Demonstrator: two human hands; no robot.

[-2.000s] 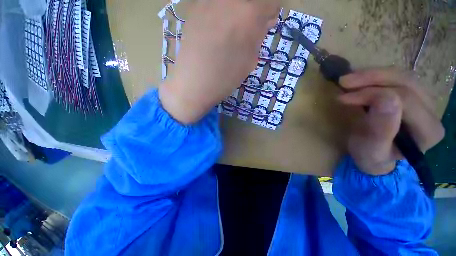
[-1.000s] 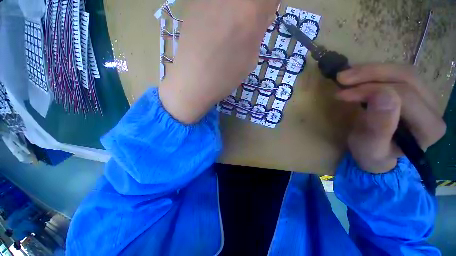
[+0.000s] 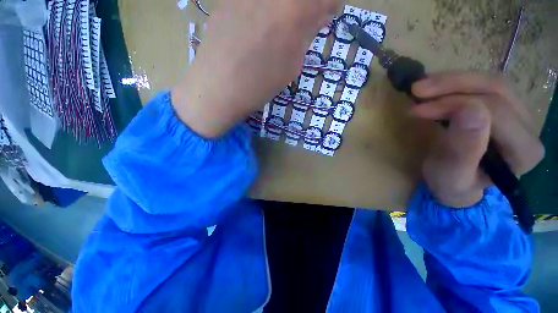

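A PCB panel (image 3: pixel 323 104) of dark-ringed round boards joined by white strips lies on the tan board, with thin red and dark wires across its lower rows. My right hand (image 3: pixel 480 131) holds the soldering iron (image 3: pixel 405 73) by its black handle, its metal tip at a round board in the panel's top row. My left hand (image 3: pixel 263 52) reaches over the panel's left side, blurred and cut off by the top edge. It hides part of the panel. Whether its fingertips pinch a wire or anything else cannot be made out.
Wired strips (image 3: pixel 192 43) lie left of my left hand, partly hidden. Stacked wired panels (image 3: pixel 76 79) and an unwired panel (image 3: pixel 38 73) on white sheet lie far left on the green top. A thin wire (image 3: pixel 513 40) and brown specks are on the tan board (image 3: pixel 373 171) at right.
My left hand and forearm have shifted left, covering more of the wired strips and showing more of the panel. The iron's tip has moved very slightly. The whole view has shifted a little.
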